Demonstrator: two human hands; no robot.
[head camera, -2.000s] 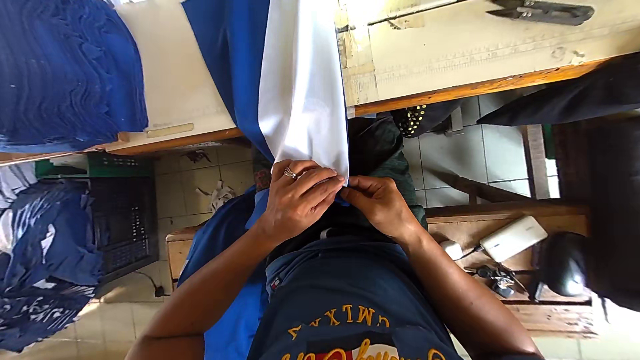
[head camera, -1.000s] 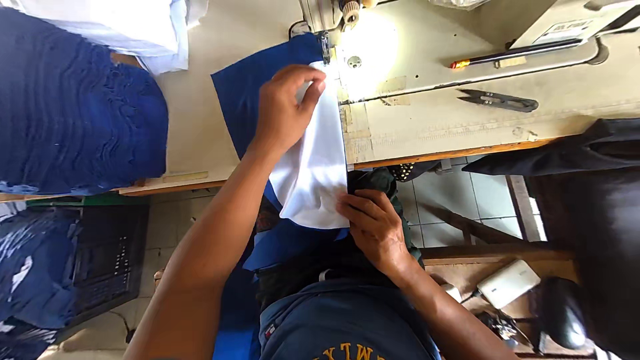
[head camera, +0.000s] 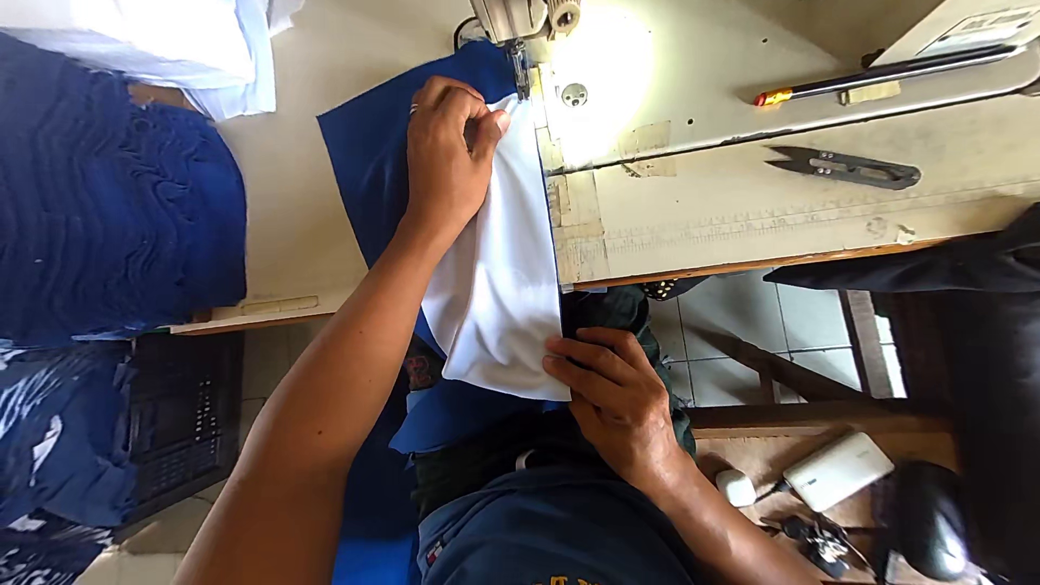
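Note:
White fabric (head camera: 516, 268) lies over a piece of blue fabric (head camera: 366, 150), their right edges lined up and leading to the presser foot (head camera: 521, 73) of a sewing machine. My left hand (head camera: 451, 150), with a ring on one finger, rests on both fabrics just below and left of the foot; its thumb and index finger are close together at the top of the white piece. Below the table edge, my right hand (head camera: 621, 394) pinches the lower right edge of the white fabric. The fingertips under the cloth are hidden.
Thread snips (head camera: 849, 166) and a pencil (head camera: 886, 77) lie on the table at right. A stack of blue fabric (head camera: 114, 195) and white cloth (head camera: 162, 41) sit at left. A white power bank (head camera: 838, 471) lies on a wooden surface at lower right.
Two seconds ago both hands were together on the fabric edge near my lap. My left hand has since moved up to the presser foot, and the fabric's top now lies there. The view has shifted.

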